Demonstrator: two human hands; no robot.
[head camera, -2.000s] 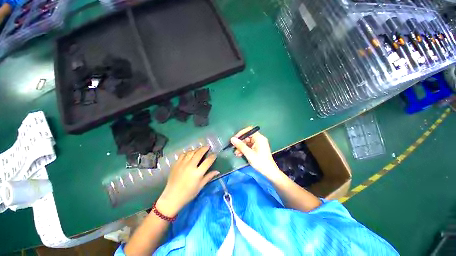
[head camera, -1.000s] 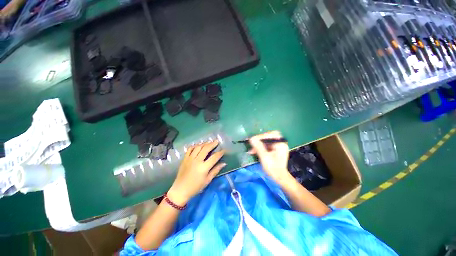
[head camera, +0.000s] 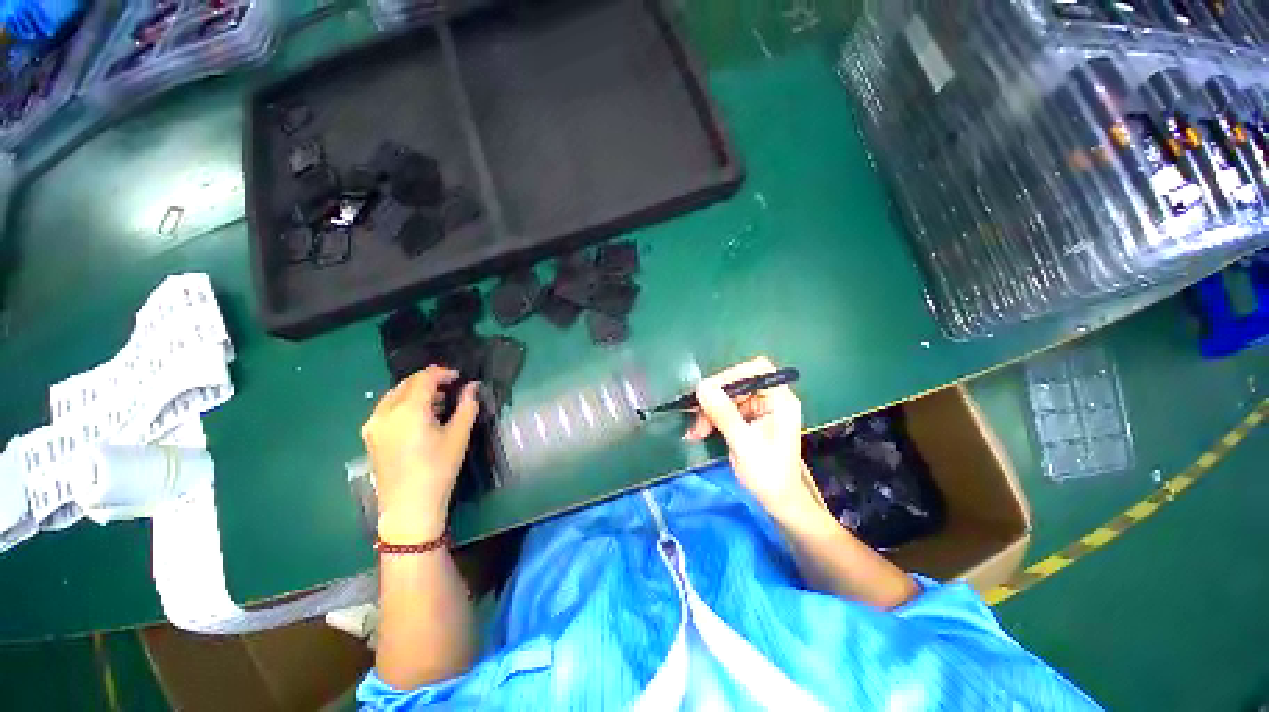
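Observation:
My right hand (head camera: 753, 423) holds black tweezers (head camera: 724, 392), their fine tip at the right end of the clear liner strip (head camera: 568, 429). The strip lies along the bench's front edge with pale slivers in a row. My left hand (head camera: 418, 442) is over the strip's left part, fingertips at the near edge of the pile of black plastic parts (head camera: 448, 334); whether it grips one is hidden. A dark area shows beside the hand, over the strip. More black parts (head camera: 568, 289) lie right of the pile, against the black tray.
The black two-compartment tray (head camera: 501, 239) holds parts at left. A label roll (head camera: 146, 483) lies left, stacked blister trays (head camera: 1023, 209) right. An open carton (head camera: 984, 487) with dark parts is below the right edge, an empty blister tray (head camera: 1079, 415) beyond. A second carton (head camera: 265, 675) is lower left.
My left hand has moved left from the strip's right part to the parts pile. My right hand still holds the tweezers near the strip's right end. The whole view has shifted slightly.

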